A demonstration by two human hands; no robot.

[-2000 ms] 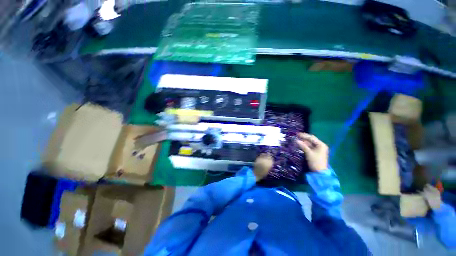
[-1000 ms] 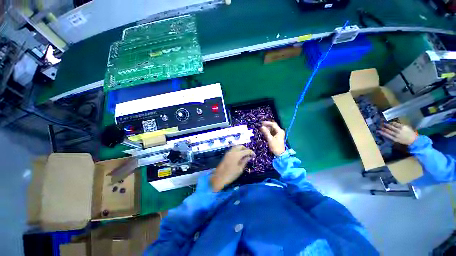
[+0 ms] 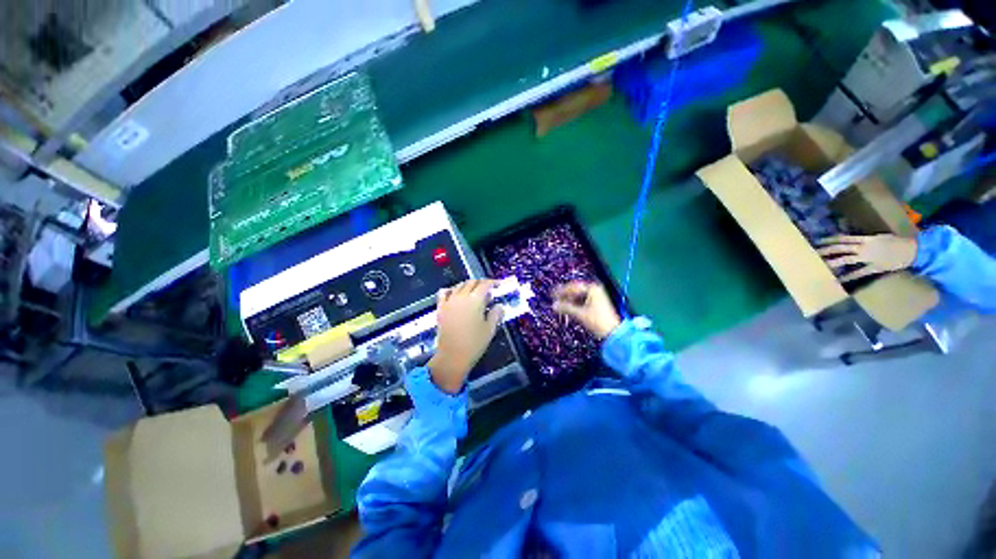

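The white machine with a black panel (image 3: 360,286) lies on the green mat, its silver feed rail (image 3: 417,333) running along the front. My left hand (image 3: 466,325) lies over the right part of the rail; what its fingertips touch is hidden. My right hand (image 3: 588,309) is over the black parts tray (image 3: 595,262), full of small dark purple parts (image 3: 546,253), its fingers curled together near the rail's end. Whether it pinches a part is too blurred to tell. The grey chute (image 3: 286,426) slopes into the open collecting box (image 3: 317,464), where several dark parts lie.
Green circuit boards (image 3: 300,169) lie behind the machine. A blue cord (image 3: 652,164) runs from a white box on the bench edge towards my right wrist. At the right, another person's hand (image 3: 868,256) is over an open carton (image 3: 770,246) of dark grey parts.
The view has turned and shifted. My left hand has moved from the tray's near left edge up onto the feed rail. My right hand stays over the tray, its fingers more curled.
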